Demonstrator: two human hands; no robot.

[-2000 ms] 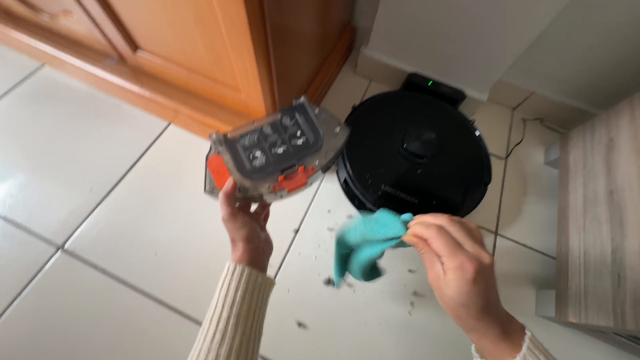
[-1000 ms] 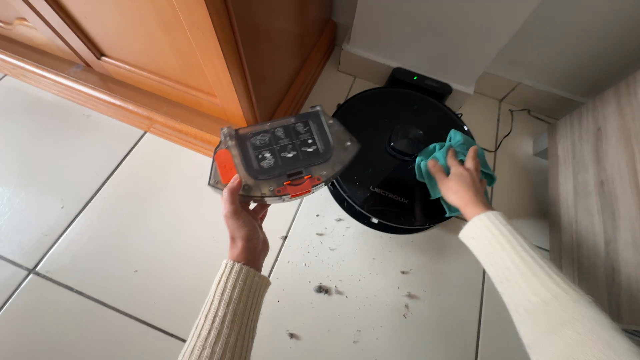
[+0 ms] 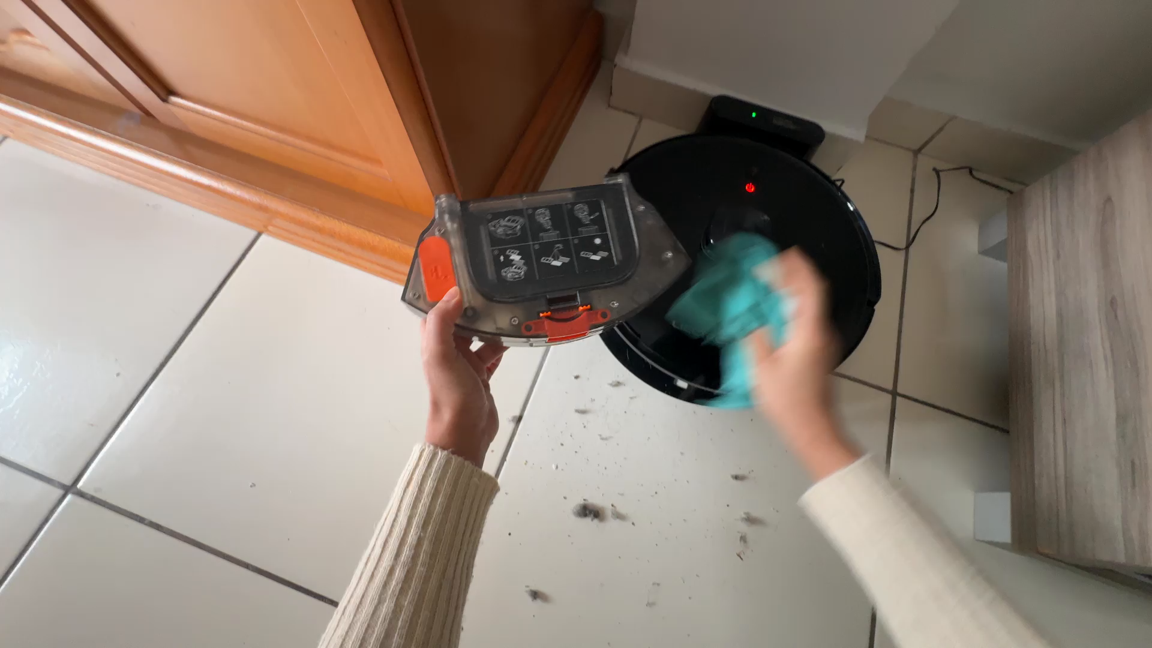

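Observation:
My left hand point(image 3: 461, 387) holds a robot vacuum's dustbin point(image 3: 544, 261) of smoky clear plastic by its lower left edge, with its orange latch and printed pictograms facing up. The bin's right end overlaps the view of a round black robot vacuum point(image 3: 810, 225) on the floor. A red power light glows on the vacuum's top. My right hand point(image 3: 796, 360), blurred, grips a teal cloth point(image 3: 733, 297) over the front part of the vacuum's top. Whether the cloth touches the lid there cannot be told for certain.
A black charging dock point(image 3: 765, 124) with a green light stands behind the vacuum, against the wall. Its thin cable point(image 3: 936, 193) runs right. An orange-brown wooden cabinet point(image 3: 270, 117) is at upper left, grey wood-grain furniture point(image 3: 1080, 360) at right. Dust clumps point(image 3: 589, 510) lie on the tiles.
My right hand and the cloth have gone from in front of the vacuum to over its top, first at its right side, now further left. The red light now shows. My left hand still holds the bin.

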